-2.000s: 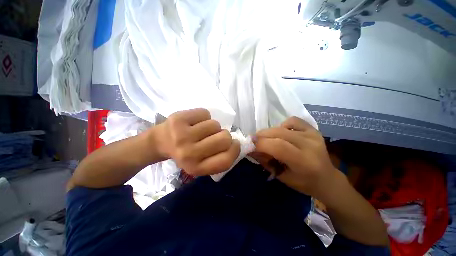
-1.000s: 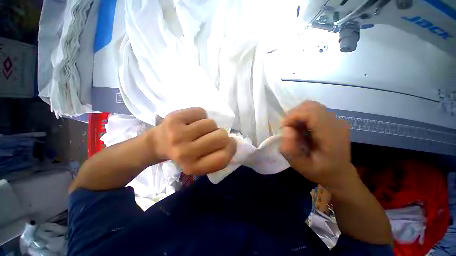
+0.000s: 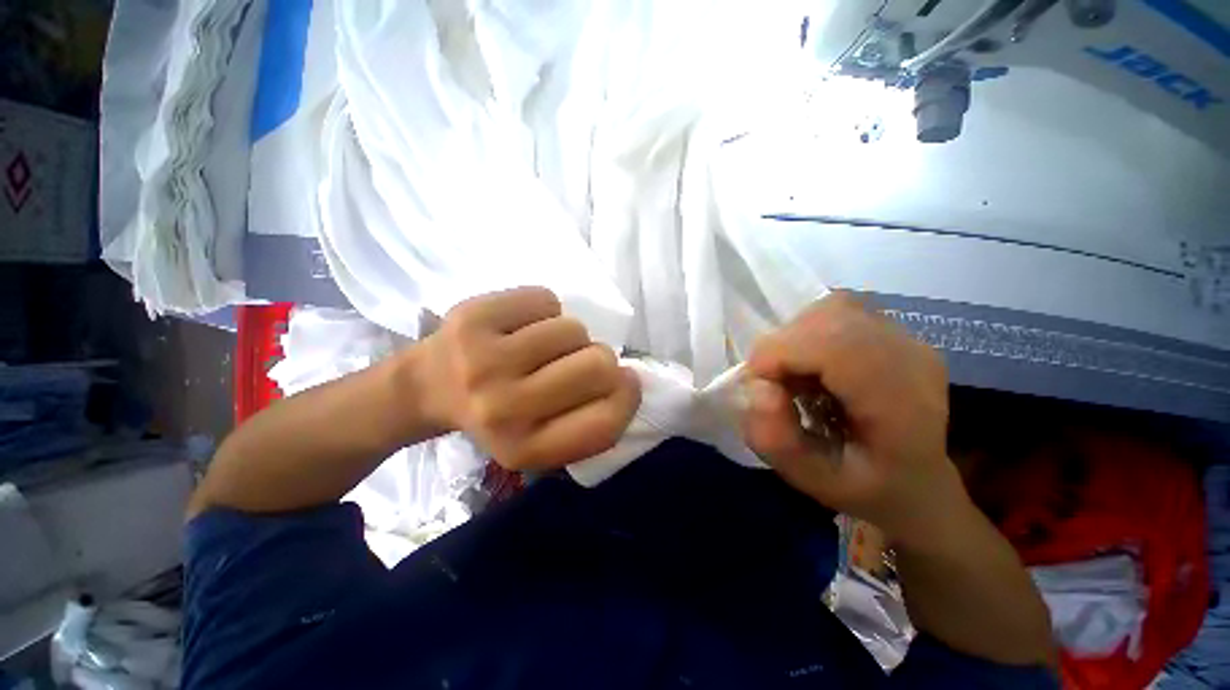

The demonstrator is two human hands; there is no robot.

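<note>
A white garment body [image 3: 459, 175] lies in long folds over the table and hangs past its front edge towards my lap. My left hand [image 3: 540, 384] is closed in a fist on the left part of a white band [image 3: 675, 411] at the garment's end. My right hand [image 3: 850, 404] pinches the right part of the band between thumb and fingers. The band is twisted between the two hands, in front of my dark blue shirt. The fingertips of my left hand are hidden.
The sewing machine head [image 3: 1079, 81] stands at upper right, with a grey knob [image 3: 942, 105]. Stacked wavy-edged white pieces [image 3: 182, 162] hang at the table's left. A red basket [image 3: 260, 357] is below left. A red cloth or bag [image 3: 1174, 539] with white pieces is below right.
My right hand has moved right, away from my left hand, and a longer stretch of band shows between them. My left hand has stayed nearly in place.
</note>
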